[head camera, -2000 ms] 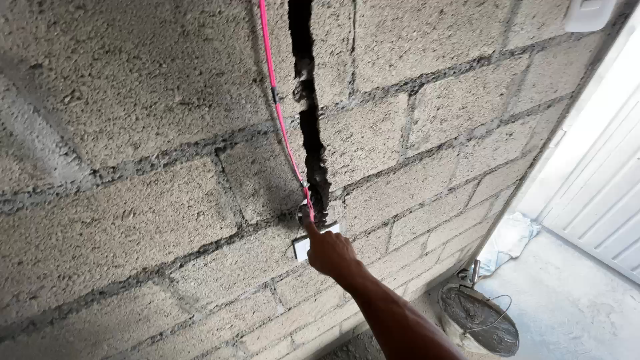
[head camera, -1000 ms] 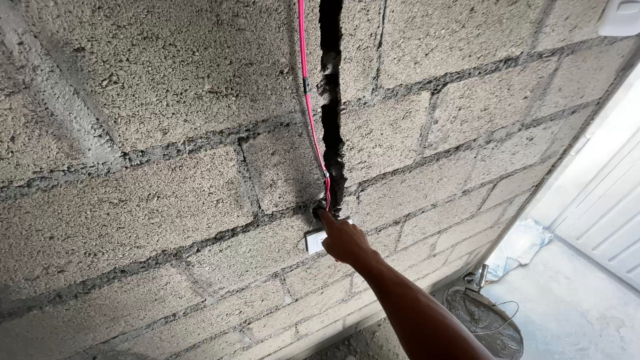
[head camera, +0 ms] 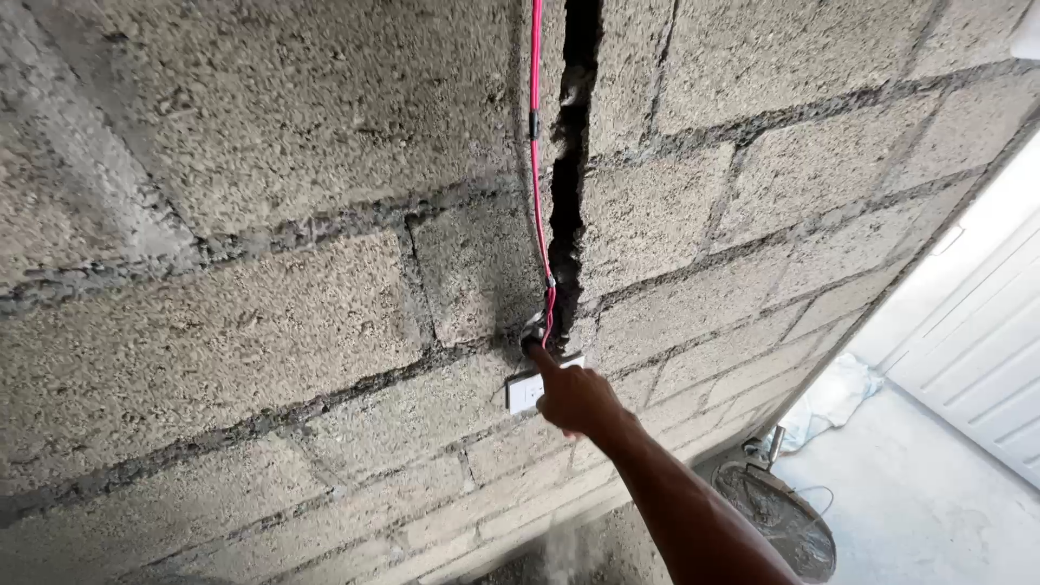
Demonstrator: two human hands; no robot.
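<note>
My right hand (head camera: 577,398) reaches in from the lower right with its index finger extended and the other fingers curled. The fingertip is at a small rough hole (head camera: 534,327) in the concrete block wall (head camera: 325,301), beside the lower end of a pink cable (head camera: 538,195). The cable has dark tape partway along and hangs just left of a dark, jagged vertical slot (head camera: 567,203). Below the hole, a white outlet plate (head camera: 525,393) is partly covered by my hand. Nothing is visibly held, though the palm is hidden. My left hand is out of view.
A round container of wet grey mortar (head camera: 776,516) stands on the floor at lower right, with a metal handle (head camera: 777,445) at its edge. Behind it lies pale crumpled sheeting (head camera: 833,398). A white panelled door (head camera: 975,349) is at the far right.
The view has shifted a little. My right hand stays at the lower end of the slot, its extended finger by the hole and cable end throughout.
</note>
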